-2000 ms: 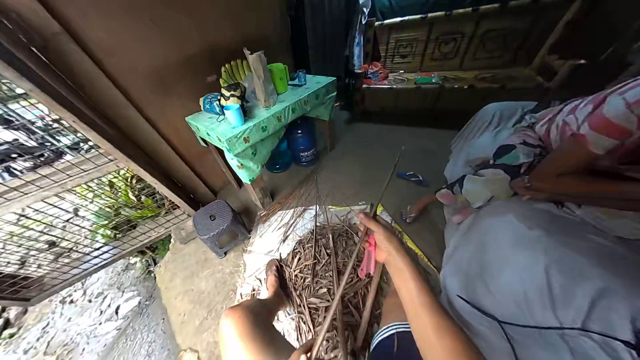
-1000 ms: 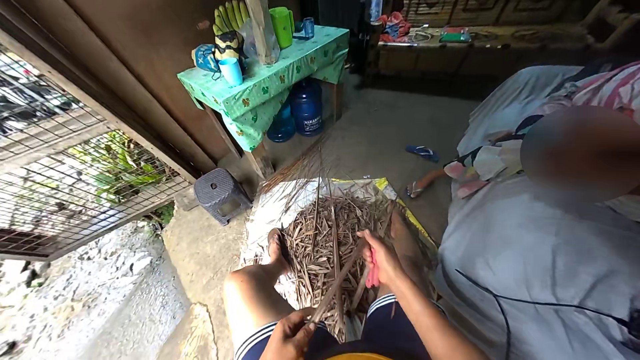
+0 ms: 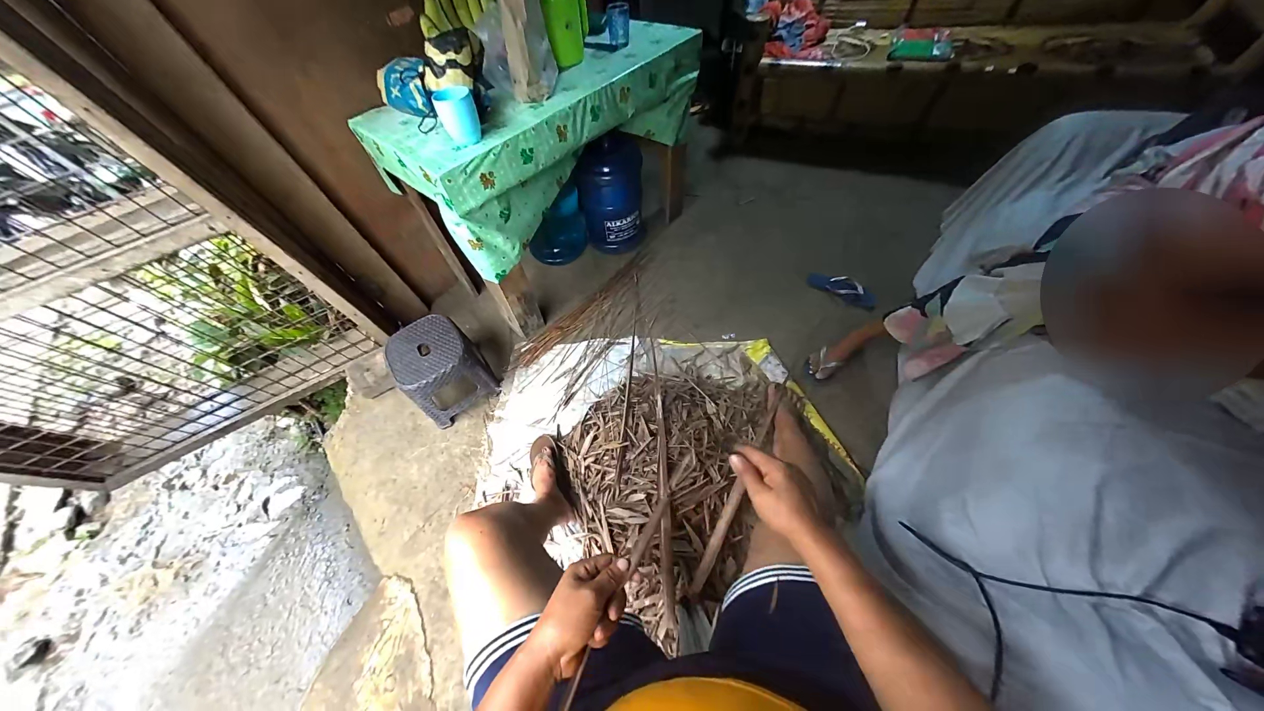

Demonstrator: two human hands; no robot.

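Observation:
My left hand, low in the view over my left thigh, is closed on a long, thin dry leaf strip that slants up to the right. My right hand lies to the right, near my right shin; its fingers are bent, and whether anything is between them is unclear. Between my legs a heap of dry brown leaf pieces lies on a white and yellow sack. Longer dry strips rest across the heap. Thin brown sticks extend past its far edge.
A grey plastic stool stands left of the sack. Beyond is a table with a green cloth, with blue water jugs below. A blue flip-flop lies on the floor. At right sits a person beside grey cloth and a black cable.
A pink-red object that was in my right hand in both earlier frames is no longer visible there. The long strip that crossed between both hands two seconds ago has left my right hand.

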